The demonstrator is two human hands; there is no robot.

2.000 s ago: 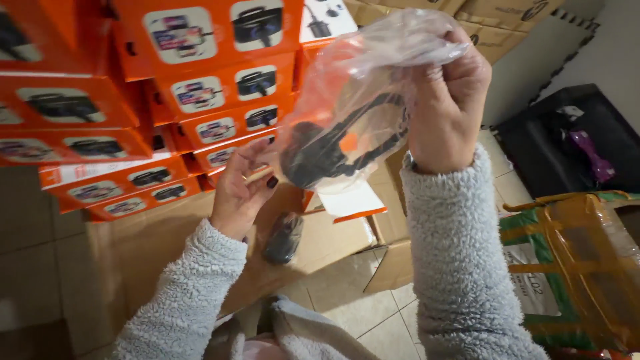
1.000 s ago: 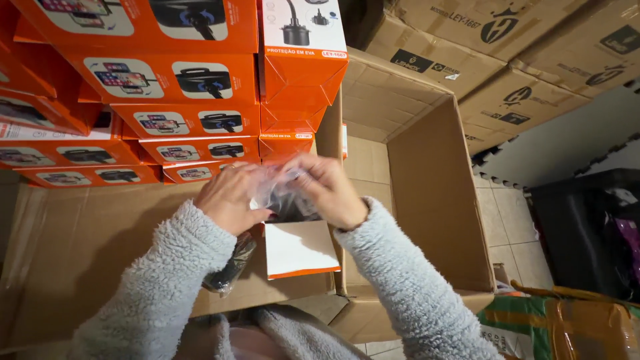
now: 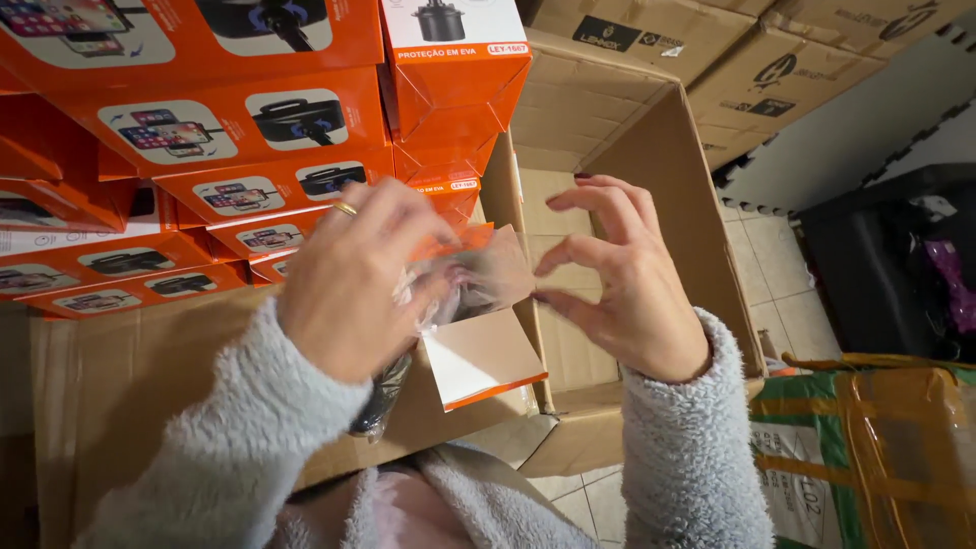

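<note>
An orange and white product box (image 3: 488,354) stands with its flap folded out toward me. Crumpled clear plastic bag (image 3: 457,293) shows in its mouth, with something dark inside. My left hand (image 3: 362,278), blurred and wearing a ring, has its thumb and fingers at the bag; how firmly it grips is unclear. To the right, my right hand (image 3: 618,274) is spread with curved fingers, its fingertips close to the box's side flap and nothing between them. A dark item in clear plastic (image 3: 383,396) lies on the cardboard below my left hand, partly hidden by the sleeve.
Stacked orange product boxes (image 3: 305,114) rise at the left. An open cardboard carton (image 3: 686,221) stands right of the small box. Closed cartons (image 3: 778,76) are behind it. A black bin (image 3: 900,252) and a taped green and brown package (image 3: 907,442) are at the right.
Two seconds ago my right hand held up the bag with the dark part; then both hands brought it to the small box. Now my right hand has come away, open. The view has shifted.
</note>
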